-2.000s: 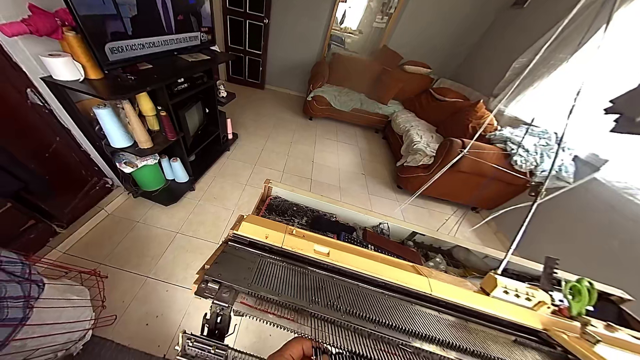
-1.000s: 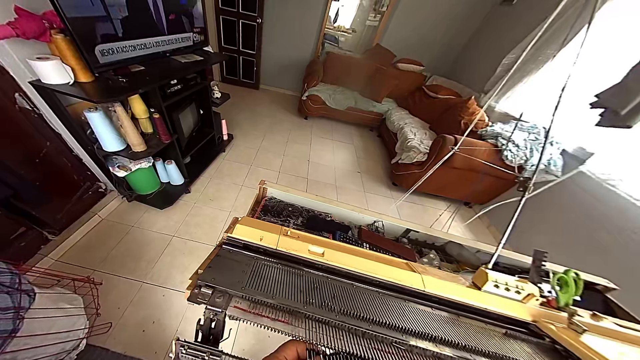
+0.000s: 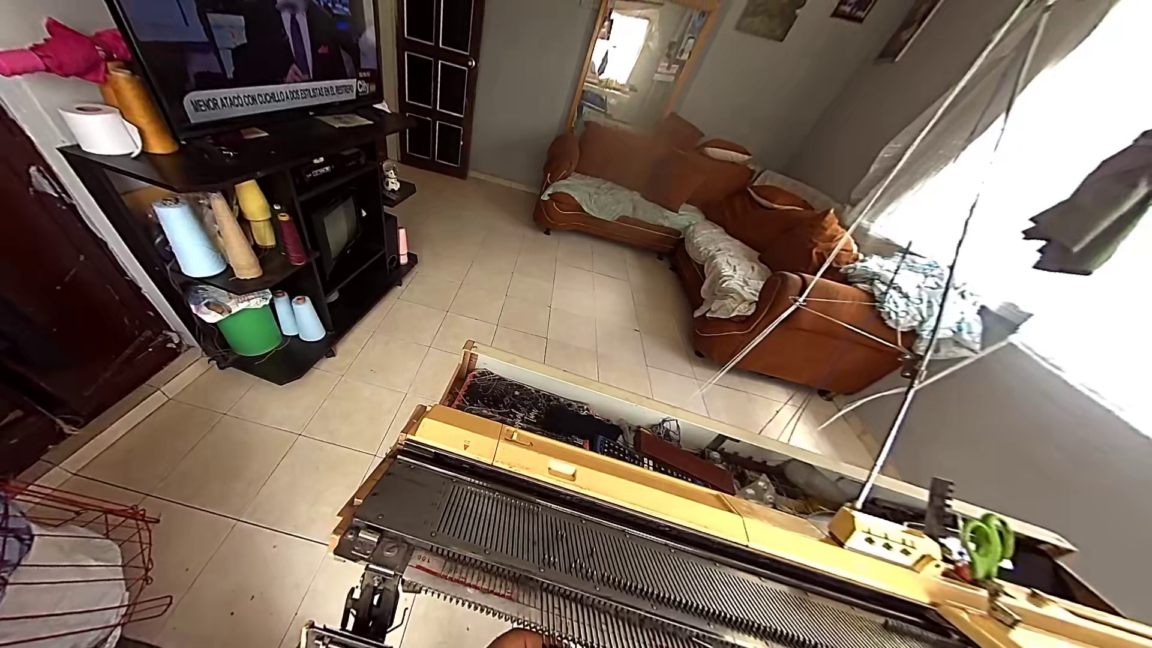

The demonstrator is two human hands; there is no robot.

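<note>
A knitting machine (image 3: 576, 540) with a yellow casing and a dark needle bed runs across the lower right. At the bottom edge, a small part of one hand (image 3: 517, 638) shows just below the row of needles; which hand it is, and what its fingers do, cannot be told. The other hand is out of view. A yellow yarn-tension unit (image 3: 886, 540) sits on the machine's rear rail, with pale yarn strands rising from it. Scissors with green handles (image 3: 987, 544) stand beside it at the right.
Behind the machine, a long tray (image 3: 540, 373) holds tangled yarn, a dark red case (image 3: 684, 459) and other items. A red wire basket (image 3: 144, 576) with cloth stands lower left. Yarn cones (image 3: 189, 238) fill a black TV stand (image 3: 315, 243). An orange-brown sofa (image 3: 765, 342) stands beyond.
Less of the hand shows at the bottom edge than in the earlier frames. The machine and the things around it have not plainly moved.
</note>
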